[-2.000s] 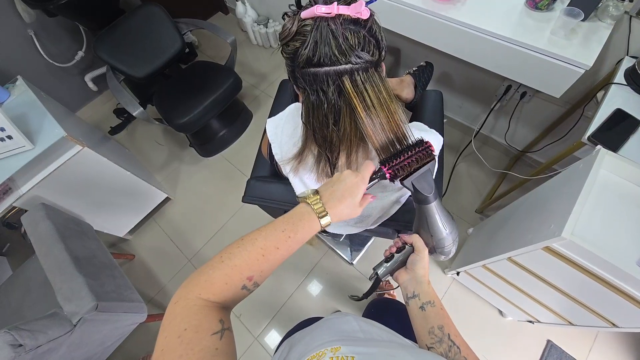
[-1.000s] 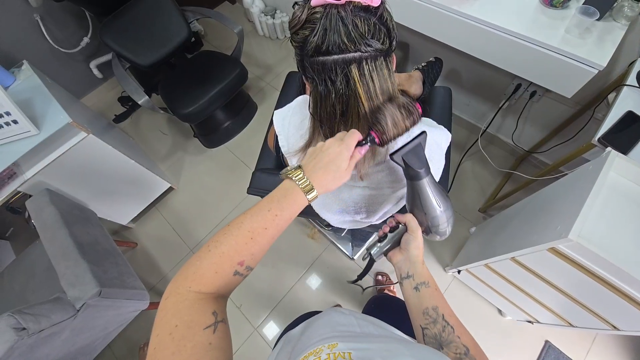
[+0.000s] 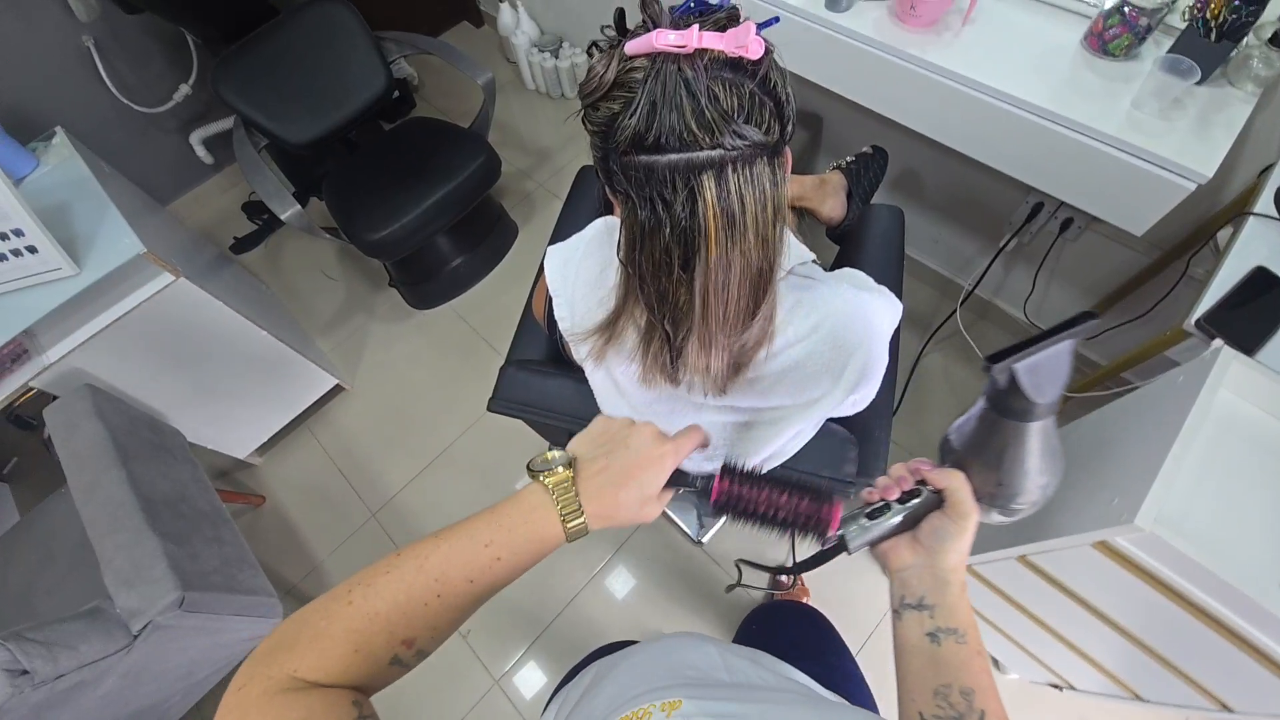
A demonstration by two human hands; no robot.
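Observation:
My left hand (image 3: 625,470), with a gold watch at the wrist, grips the handle of a round hairbrush (image 3: 775,503) with black bristles and a pink barrel. Its bristles are off the hair, behind the seated person's back. My right hand (image 3: 930,515) holds a grey hair dryer (image 3: 1010,440) by its handle, nozzle upward, right of the chair. The person's streaked hair (image 3: 705,260) hangs loose over a white towel (image 3: 840,340) on the shoulders. A pink hair clip (image 3: 695,41) holds the upper hair, parted off from the lower section.
The person sits in a black salon chair (image 3: 540,390). Another black chair (image 3: 410,190) stands at left, near a white desk (image 3: 200,350) and a grey armchair (image 3: 160,530). A white counter (image 3: 1010,90) runs at upper right; a white drawer cabinet (image 3: 1130,580) and power cords (image 3: 960,305) are at right.
The brush has come out of the hair and moved down toward me. The dryer has swung away to the right. The brushed section, earlier wound on the brush, now hangs straight down.

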